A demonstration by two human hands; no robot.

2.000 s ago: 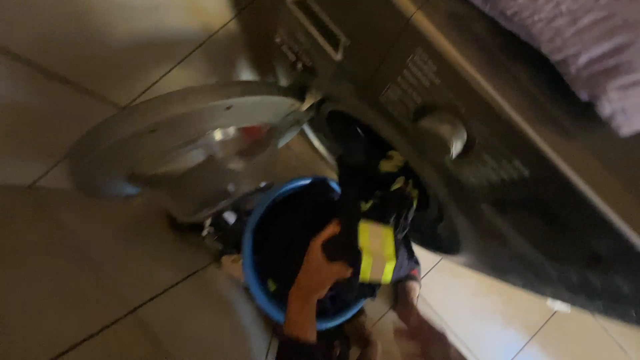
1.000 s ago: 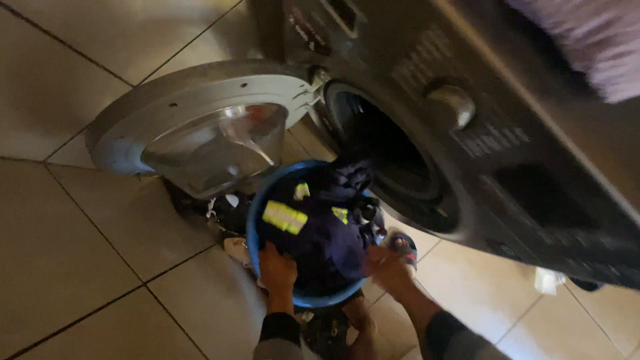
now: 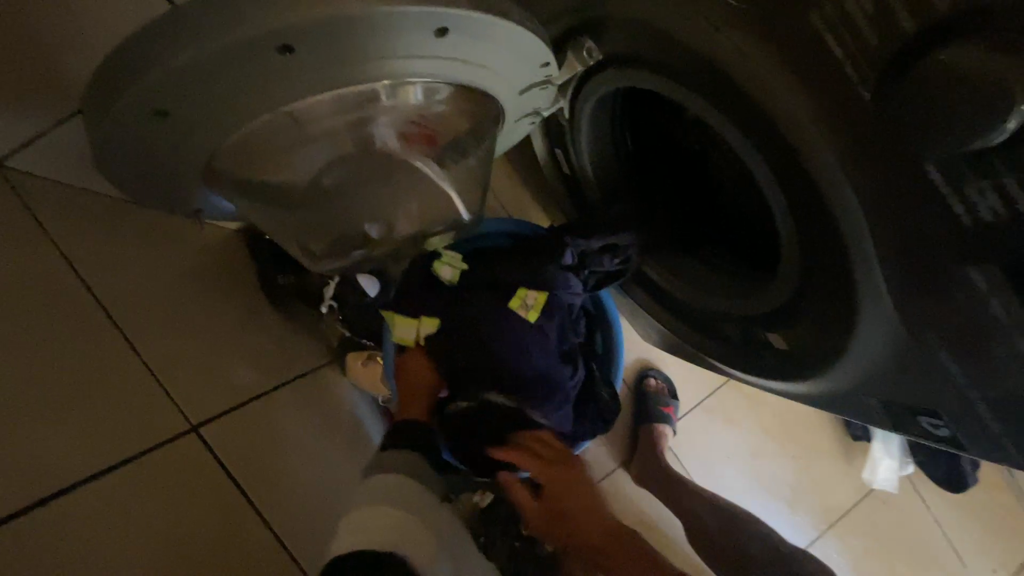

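Note:
A blue plastic tub (image 3: 614,336) stands below the washing machine's round opening, heaped with dark navy clothes (image 3: 512,360) that bear yellow-green reflective patches. Part of a dark garment (image 3: 600,256) lies over the rim toward the machine. My left hand (image 3: 418,384) is at the tub's left side, its fingers partly hidden among the cloth. Over the near part of the heap, my right hand (image 3: 548,480) has its fingers apart beside a black piece of cloth (image 3: 488,428); whether it grips the cloth is unclear.
The front-loading washing machine (image 3: 840,352) has its round glass door (image 3: 320,48) swung open over the tub's far left. Dark items and a beige shoe (image 3: 368,373) lie left of the tub. A sandalled foot (image 3: 656,404) is on the tiles at right, and a white cloth (image 3: 886,460) lies under the machine's edge.
Two seconds ago a dark garment with a reflective band hung between the drum opening and the tub; now it is no longer raised there. My right hand has moved to the near side of the heap.

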